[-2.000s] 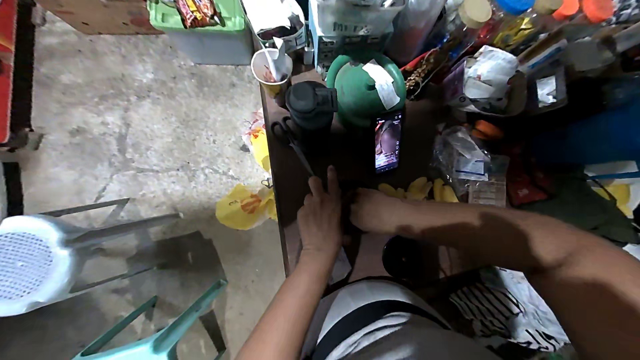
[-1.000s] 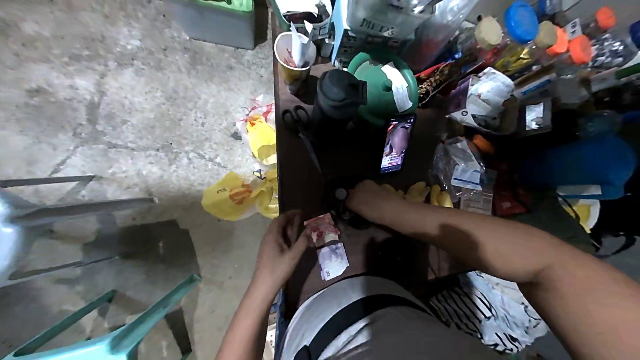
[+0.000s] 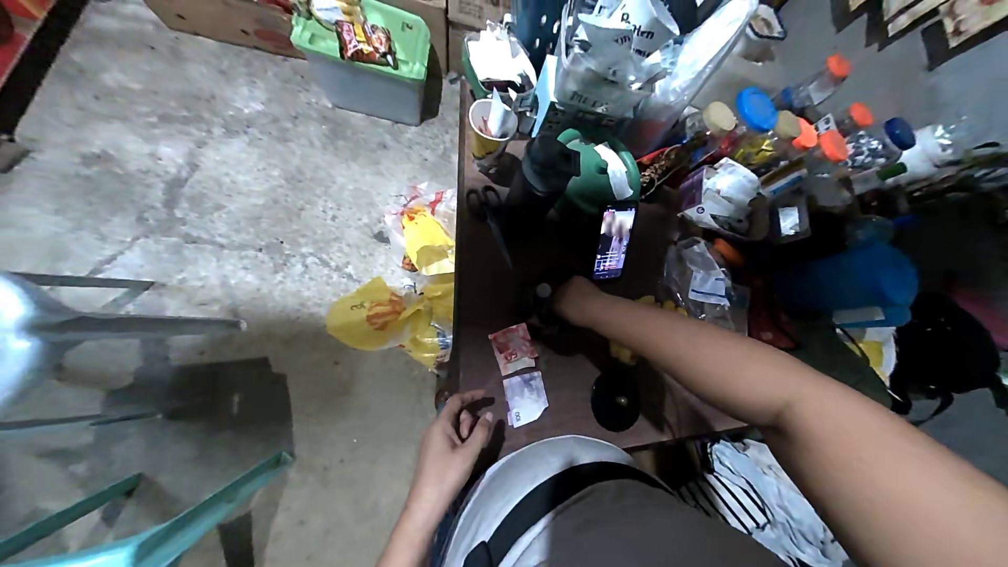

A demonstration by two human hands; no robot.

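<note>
My left hand (image 3: 459, 429) rests at the table's left edge, fingers loosely curled and apart, holding nothing. Just right of it, a purplish banknote (image 3: 525, 398) lies on the dark table (image 3: 480, 331), and a red banknote (image 3: 513, 349) lies directly above it. My right hand (image 3: 575, 302) is at a small dark object with a round pale top (image 3: 543, 291); its fingers are largely hidden in shadow, so its grip cannot be told. A lit smartphone (image 3: 614, 241) lies above my right hand. Scissors (image 3: 490, 216) lie at the upper left.
A black bottle (image 3: 547, 167), a green round container (image 3: 605, 175) and a paper cup (image 3: 492, 126) stand at the back. A round black object (image 3: 616, 399) is near my body. Plastic bags (image 3: 696, 276) and lidded jars (image 3: 756, 110) crowd the right. Yellow bags (image 3: 378, 315) hang beside the left edge.
Two seconds ago my hands were close together at the middle of the table. My left hand has moved away to the lower left, and two banknotes now show on the table.
</note>
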